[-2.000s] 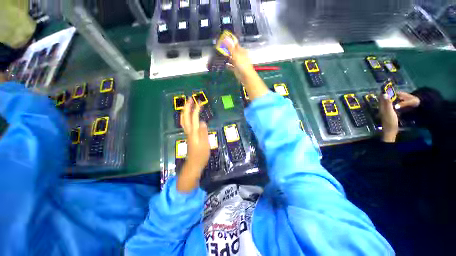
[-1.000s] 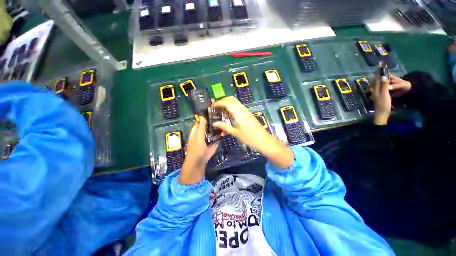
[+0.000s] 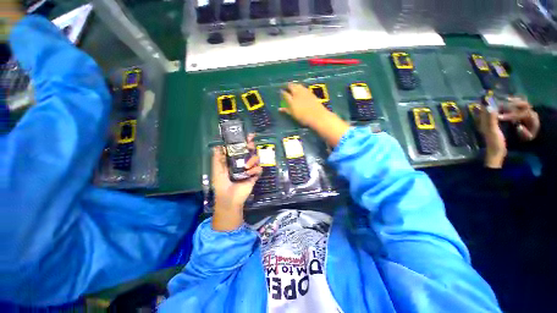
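My left hand holds a keypad phone upright above the front left of the clear blister tray, its back side facing me; a pale patch shows near its lower end. My right hand reaches over the back row, fingers down where a bit of green shows; whether it grips anything is hidden. Yellow-framed phones lie in the back row, one left of my right hand and one with a lit screen at right. Two lit phones lie in the front row.
A red stick lies behind the tray, before a white board bearing another phone tray. A blue-sleeved person is close at left beside another tray. At right, another person's hands work over a neighbouring tray.
My right hand has let go of the phone and moved up and right to the back row. My left hand alone keeps the phone. The view has shifted slightly.
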